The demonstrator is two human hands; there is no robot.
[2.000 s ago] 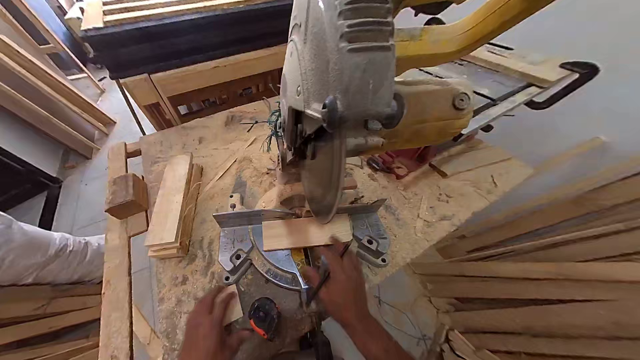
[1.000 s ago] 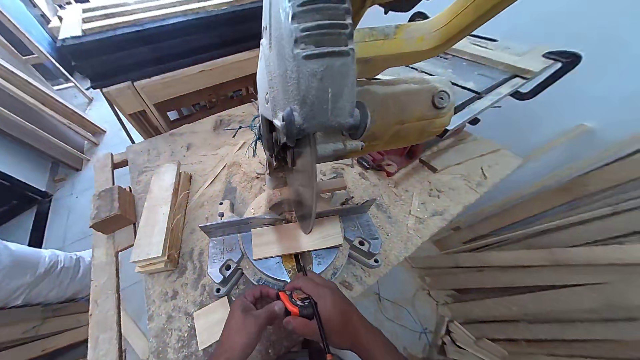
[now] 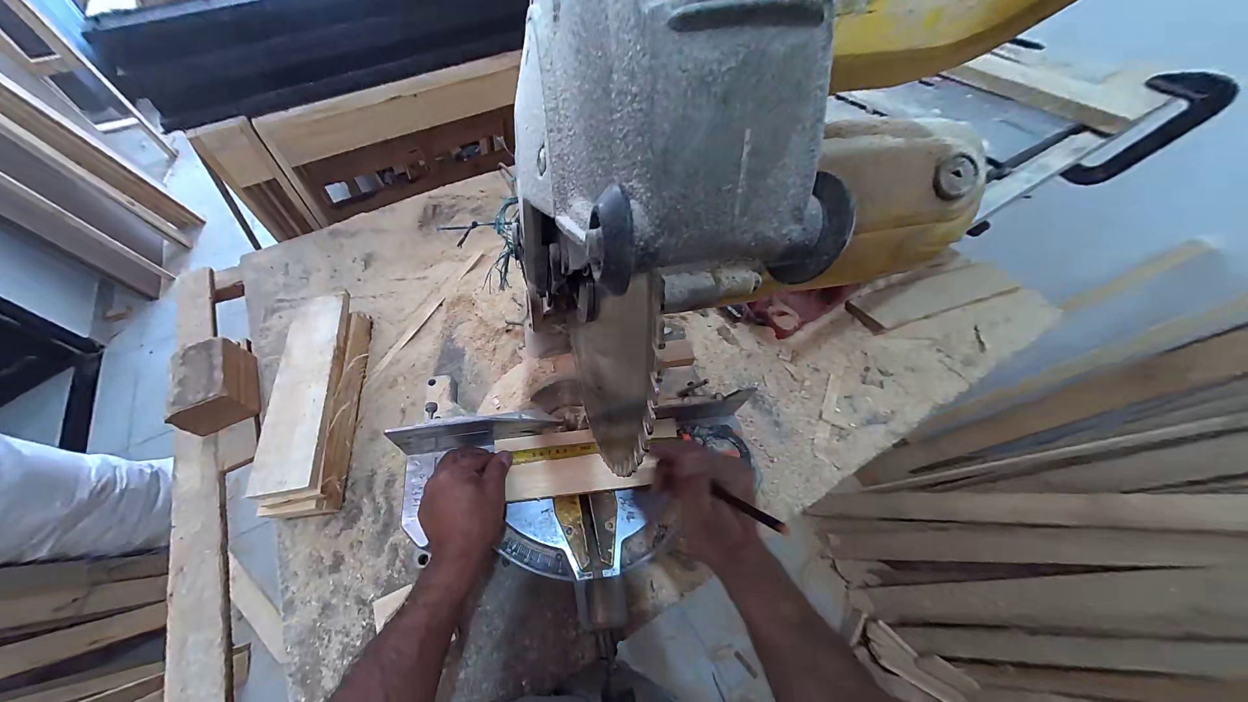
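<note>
A short wooden board [image 3: 556,479] lies against the fence of a miter saw [image 3: 682,127], below its raised blade [image 3: 616,390]. The yellow blade of a tape measure [image 3: 554,452] runs along the board. My left hand [image 3: 464,502] pinches the tape's end against the board's left end. My right hand [image 3: 707,497], partly blurred, is at the board's right end with a pencil [image 3: 749,509] sticking out from its fingers. The tape measure's case [image 3: 720,441] shows partly behind that hand, by the right fence.
Stacked short boards [image 3: 304,400] lie left on the sawdust-covered bench [image 3: 419,253]. A wooden block [image 3: 213,385] sits on a long beam [image 3: 198,575] at the bench's left edge. Long planks [image 3: 1033,546] fill the right side. A person's white sleeve [image 3: 83,499] shows at far left.
The tape measure was held closed up between both hands; now its blade lies drawn out over the board. My left hand has moved to the board's left end, my right to its right end.
</note>
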